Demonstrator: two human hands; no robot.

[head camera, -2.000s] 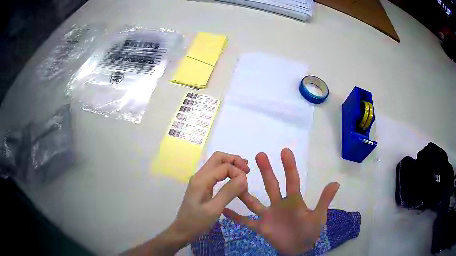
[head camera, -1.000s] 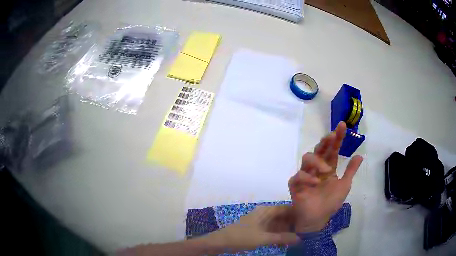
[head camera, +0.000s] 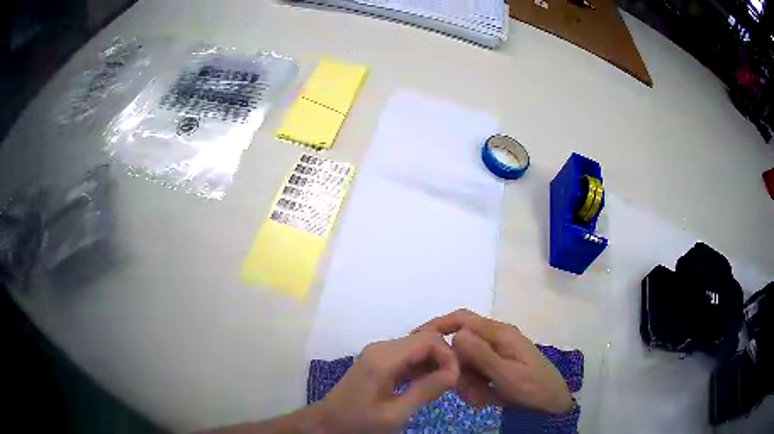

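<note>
My left hand [head camera: 386, 381] and my right hand [head camera: 509, 364] meet at the bottom centre, fingers curled and fingertips touching. A tiny white spot shows between the fingertips; I cannot tell if it is something held or the paper behind. Under the hands lie blue patterned sleeve covers [head camera: 450, 417] with darker purple cuffs, partly hidden by the hands. A long white paper sheet [head camera: 416, 229] lies flat just beyond them.
Left: a barcode sticker sheet [head camera: 312, 193], yellow slips [head camera: 327, 102], printed polybags [head camera: 191, 123] and crumpled small polybags [head camera: 64, 225]. Right: a tape roll [head camera: 506, 158], a blue tape dispenser [head camera: 570, 225] and black zip pouches [head camera: 692, 301]. Back: a white stack [head camera: 441, 15] and a brown board [head camera: 594, 34].
My right hand has moved down and left from in front of the tape dispenser. My left hand has turned up, and both hands' fingertips now meet. The view has shifted slightly.
</note>
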